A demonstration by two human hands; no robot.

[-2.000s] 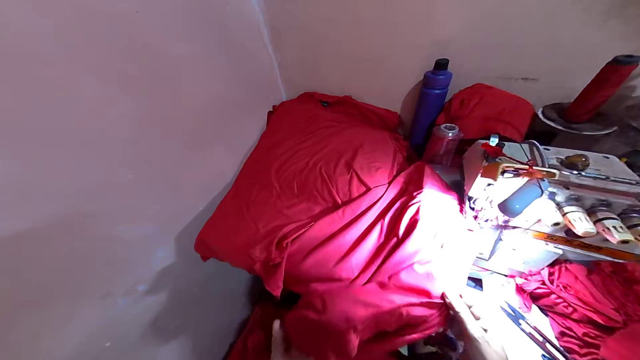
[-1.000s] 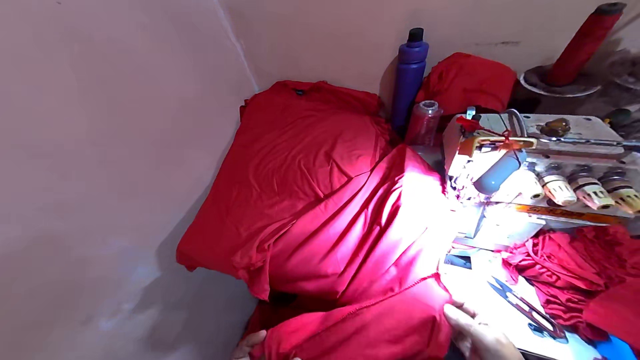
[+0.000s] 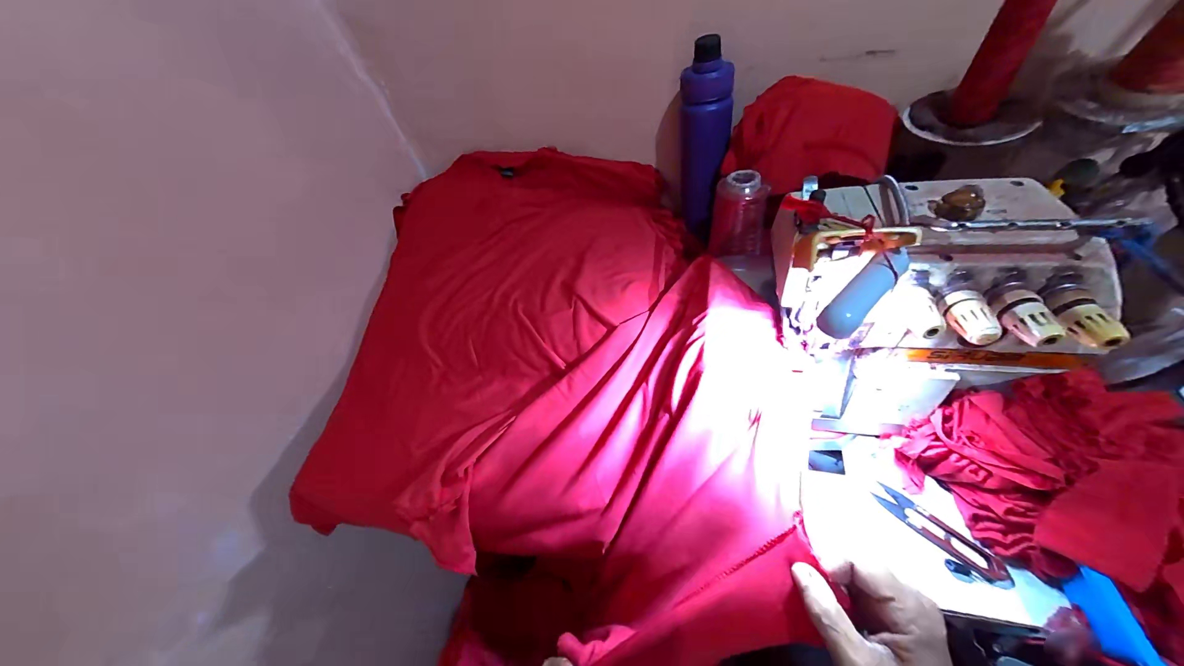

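Red knit fabric [image 3: 647,518] with a stitched seam runs from the left pile toward the overlock sewing machine [image 3: 953,268], under a bright light. My right hand [image 3: 879,610] grips the fabric's edge between thumb and fingers, just below the machine's bed. Of my left hand [image 3: 558,660] only a fingertip shows at the bottom edge, beside a bunched fold of the fabric; the rest is out of view. Thread snips [image 3: 943,536] lie on the machine's bed, right of my right hand.
Red garments [image 3: 518,277] are piled at the left against the wall. Behind stand a purple bottle [image 3: 706,139], a clear thread spool [image 3: 740,213] and red thread cones [image 3: 999,65]. Gathered red fabric [image 3: 1045,472] lies at the right, near a blue object [image 3: 1110,615].
My left hand has dropped mostly out of view at the bottom. The seam, not visible two seconds ago, now slants below the bright patch, with my right hand still at the fabric's edge.
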